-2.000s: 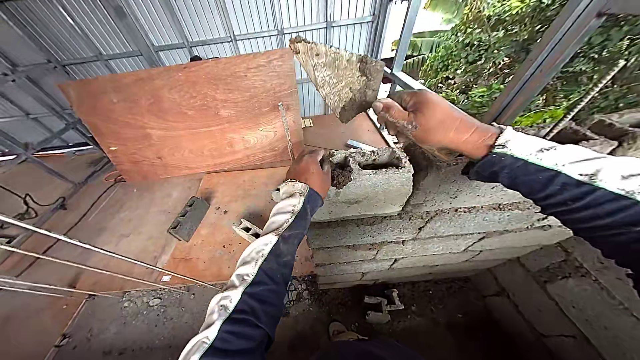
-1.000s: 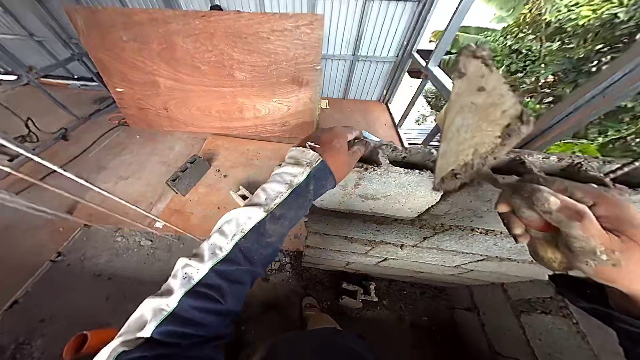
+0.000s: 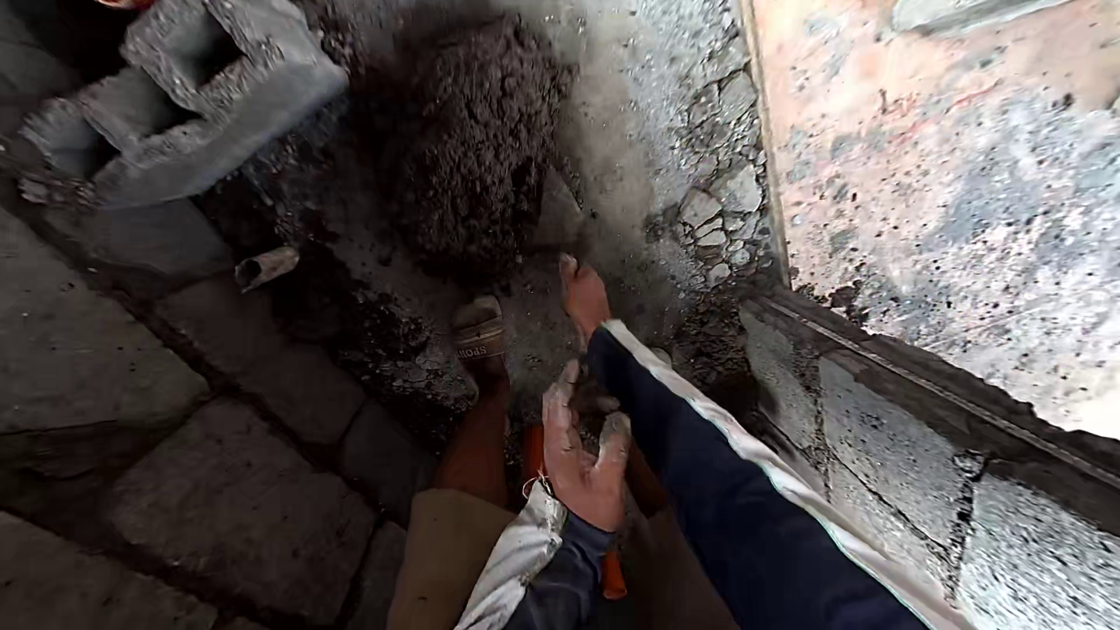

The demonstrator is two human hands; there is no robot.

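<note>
My right hand [image 3: 584,293] is closed at the handle end of a trowel, largely hidden by the fingers. The trowel's grey triangular blade [image 3: 557,210] lies against the lower right side of a dark heap of wet mortar [image 3: 486,131]. Nearer to my body, my left hand [image 3: 582,459] is raised with fingers apart and holds nothing; its fingers look grey with mortar. Behind that hand and its wrist, parts of an orange object [image 3: 612,573] show, mostly hidden.
A broken hollow concrete block [image 3: 201,114] lies at upper left, with a short pipe piece [image 3: 267,267] below it. My sandalled foot [image 3: 479,337] is just below the heap. At right run a low block wall [image 3: 884,429] and a mortar-spattered board [image 3: 945,175]. Block masonry [image 3: 236,499] fills the lower left.
The view has swung down from the wall top to the ground. My left hand has left the hollow block on the wall. The trowel, raised before, is now down at the mortar heap.
</note>
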